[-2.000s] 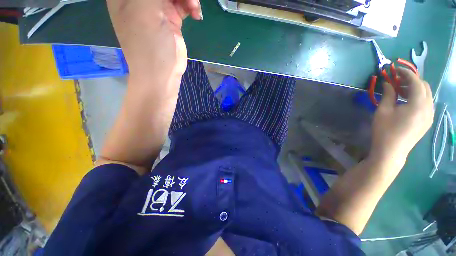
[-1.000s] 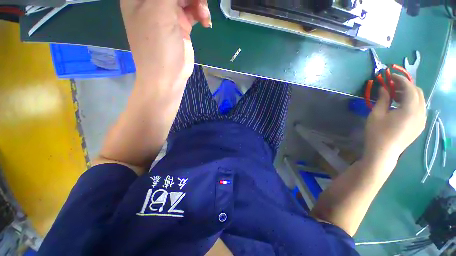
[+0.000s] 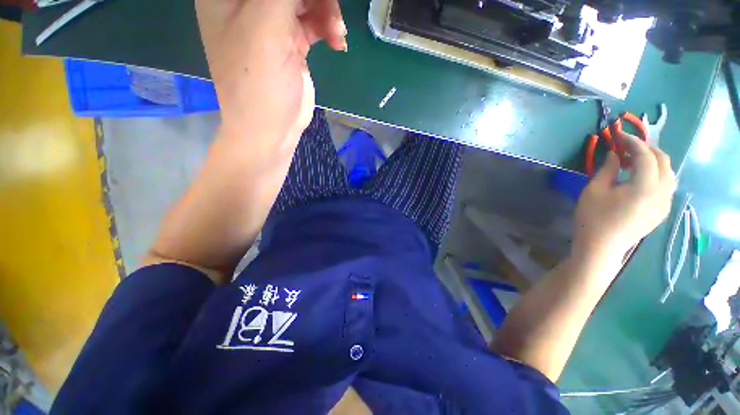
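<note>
My left hand [image 3: 280,49] is at the top edge and partly cut off. Its visible fingers are bent, and I cannot see whether it holds anything. My right hand [image 3: 623,198] has its fingers around the orange-red handles of the cutters [image 3: 614,134] at the front edge of the green bench. The cutters' dark jaws point away, close to the machine's corner. A flat silver open-end wrench [image 3: 657,121] lies just right of them, partly hidden by the hand. A short white piece [image 3: 388,97] lies on the bench between my hands.
The dark and metal machine [image 3: 487,36] stands on a pale base at the back. White leads [image 3: 681,247] with a green band lie at the right. More white strips [image 3: 65,23] lie top left. A blue bin [image 3: 97,85] with pale pieces stands below the bench.
The view has shifted, so the cutters, wrench and white leads appear further left and lower. My right hand stays at the cutters' handles. My left hand stays near the top edge.
</note>
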